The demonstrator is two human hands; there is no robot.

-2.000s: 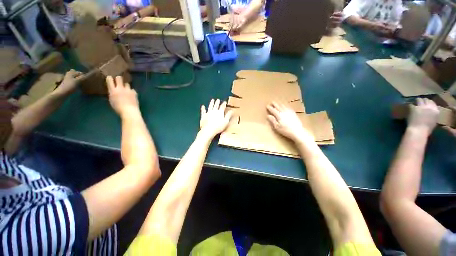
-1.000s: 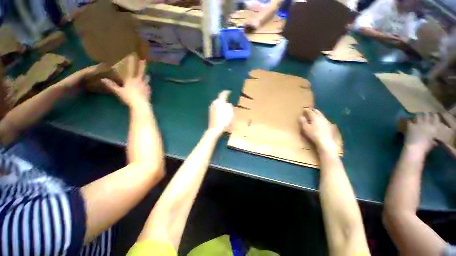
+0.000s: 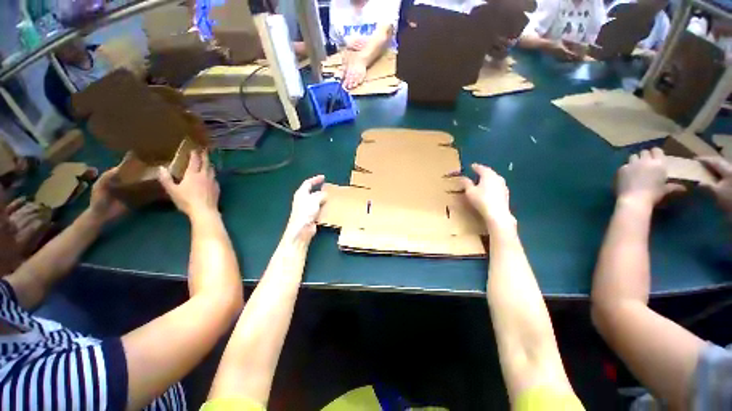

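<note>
A flat tan die-cut blank lies on the dark green tabletop in front of me. Its notched, rounded lid panel points away from me, and more than one layer shows at its near edge. My left hand holds the end of the left side flap, which sticks out flat. My right hand is at the right side flap, fingers curled over the blank's right edge. Much of that flap is hidden under the hand.
A worker at left holds a partly folded box. A worker at right handles cardboard. Beyond are a blue bin, a pale post, a looping cable, a flat sheet, an upright dark panel and workers opposite.
My left hand has moved out to the left side flap, which now shows spread flat. My right hand has shifted to the right-hand flap. The camera view has shifted and is sharper.
</note>
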